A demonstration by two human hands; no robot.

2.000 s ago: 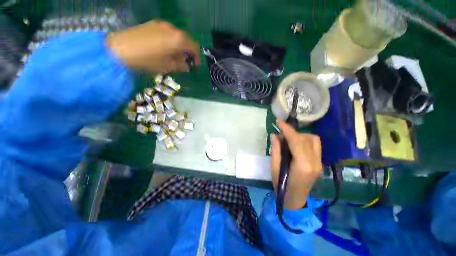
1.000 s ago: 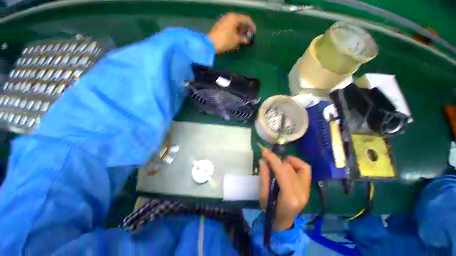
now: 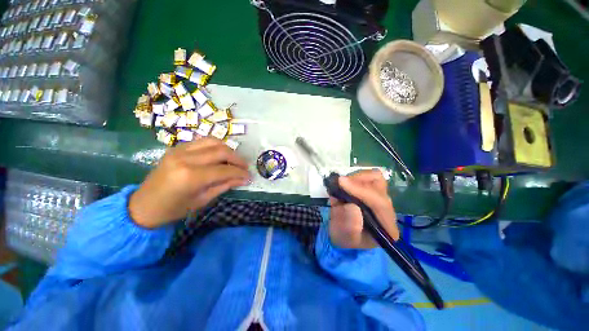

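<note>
A round purple-blue circuit board (image 3: 272, 165) lies on the white disc on the pale work mat (image 3: 323, 116). My right hand (image 3: 363, 210) holds the soldering iron (image 3: 381, 236) by its black handle, its silver barrel pointing up-left, the tip above the mat right of the board. My left hand (image 3: 194, 174) is at the mat's left edge, left of the board, fingers bent together; whether something thin is between the fingertips cannot be told. A pile of small silver-white battery cells (image 3: 187, 119) lies just beyond my left hand.
The fume fan (image 3: 313, 48) stands behind the mat. The cream tip cleaner pot (image 3: 400, 83), tweezers (image 3: 387, 147), blue soldering station (image 3: 455, 123) and yellow sponge (image 3: 529, 134) are at right. A blister tray of cells (image 3: 51, 61) is at far left. A white card (image 3: 318, 187) lies at the mat's edge.
My left hand has come back from beyond the fan to the mat. My right hand has lifted the iron out of the pot over the mat. A circuit board now shows on the white disc.
</note>
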